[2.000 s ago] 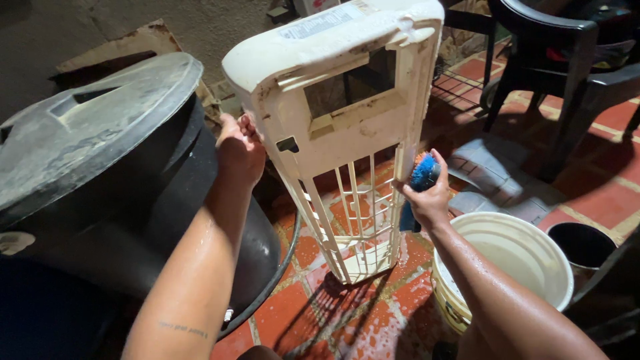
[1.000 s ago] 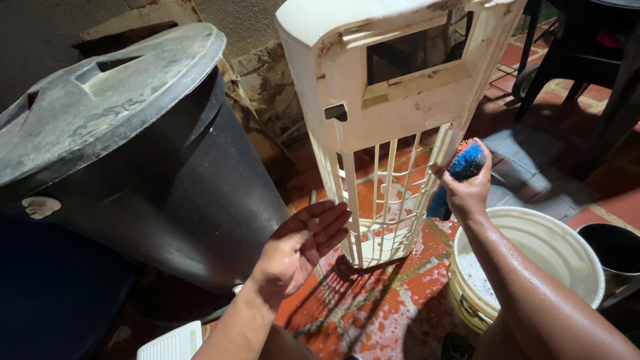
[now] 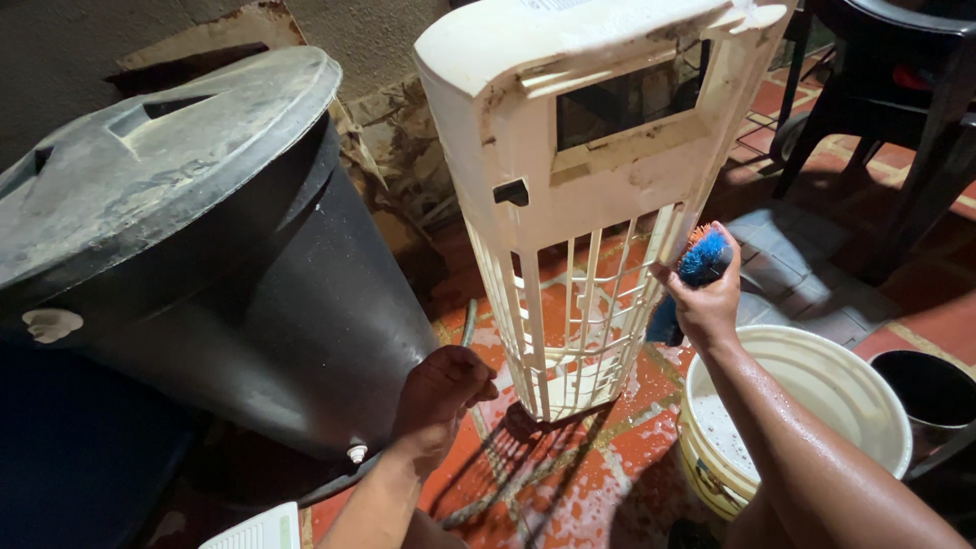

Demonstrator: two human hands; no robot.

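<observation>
A white plastic casing (image 3: 595,191) with a barred grille and a rectangular opening stands upright on the wet tiled floor, brown grime along its upper edges. My right hand (image 3: 705,293) is closed around a scrub brush with blue and orange bristles (image 3: 703,255), and its thumb rests near the casing's right edge. Beside the lower left of the grille is my left hand (image 3: 450,385), fingers curled and nothing visible in them; whether it touches the bars is unclear.
A large black plastic barrel (image 3: 290,290) with a grey lid (image 3: 191,145) stands at left. At right are a white bucket (image 3: 839,389) with sudsy water, a dark container (image 3: 926,389) and a black plastic chair (image 3: 877,107). A white ribbed piece (image 3: 263,530) lies at bottom left.
My left hand has left the casing's upper left side, where it was two seconds ago, and is now low beside the grille. Its open fingers have curled since one second ago. The brush stays in my right hand.
</observation>
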